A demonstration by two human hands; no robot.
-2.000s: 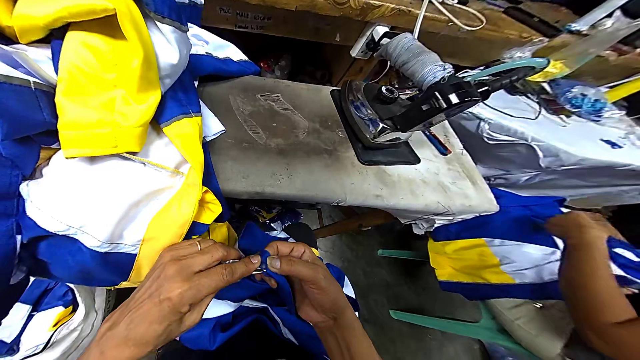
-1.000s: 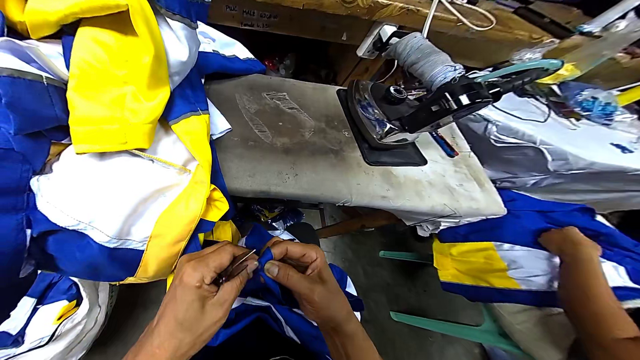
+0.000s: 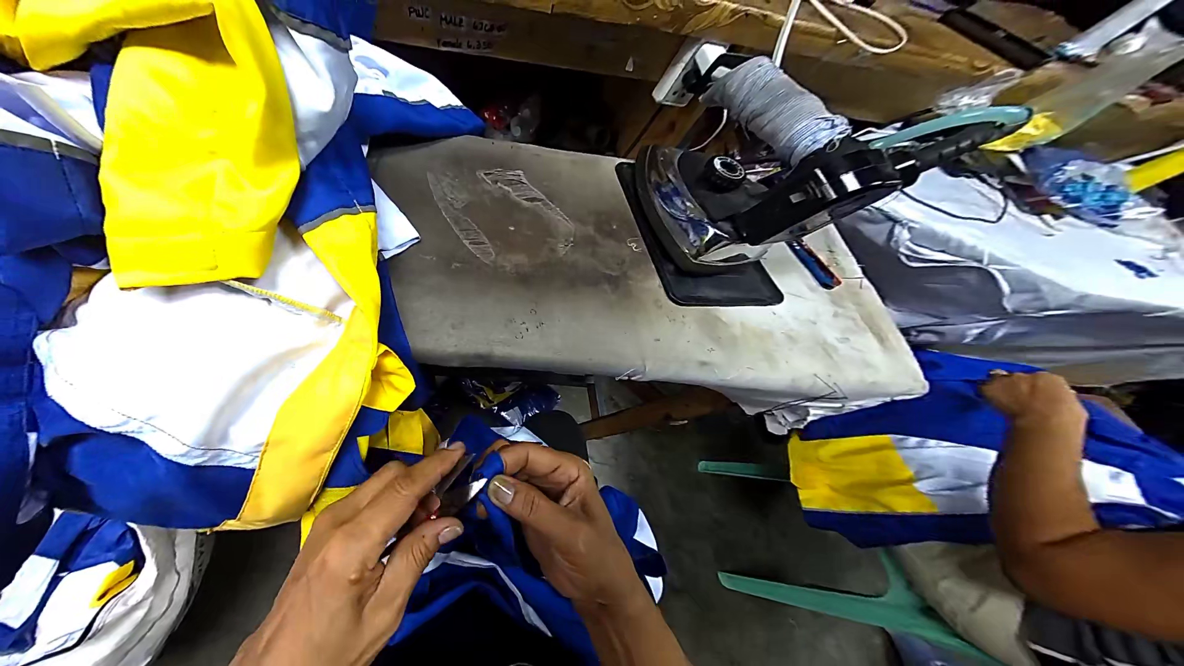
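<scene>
My left hand (image 3: 370,536) holds a small metal cutting tool (image 3: 458,490), perhaps thread snips, partly hidden by the fingers. Its pointed blades reach toward the blue cloth pinched in my right hand (image 3: 546,499). That cloth belongs to a blue and white garment (image 3: 504,564) that hangs down over my lap. Left of my hands, a pile of yellow, white and blue garments (image 3: 194,370) drapes beside the pressing board.
A steam iron (image 3: 703,203) rests on a black pad (image 3: 740,289) on the grey padded board (image 3: 518,305). At right a co-worker's hand (image 3: 1036,402) lies on a similar garment (image 3: 943,472). Green plastic chair parts (image 3: 832,601) stand below. A white sack (image 3: 153,601) sits at bottom left.
Two seconds ago my hands were close together; the blue cloth is now raised between them, and the cutting tool's blades show more plainly. The co-worker's hand has shifted left on the garment since one second ago.
</scene>
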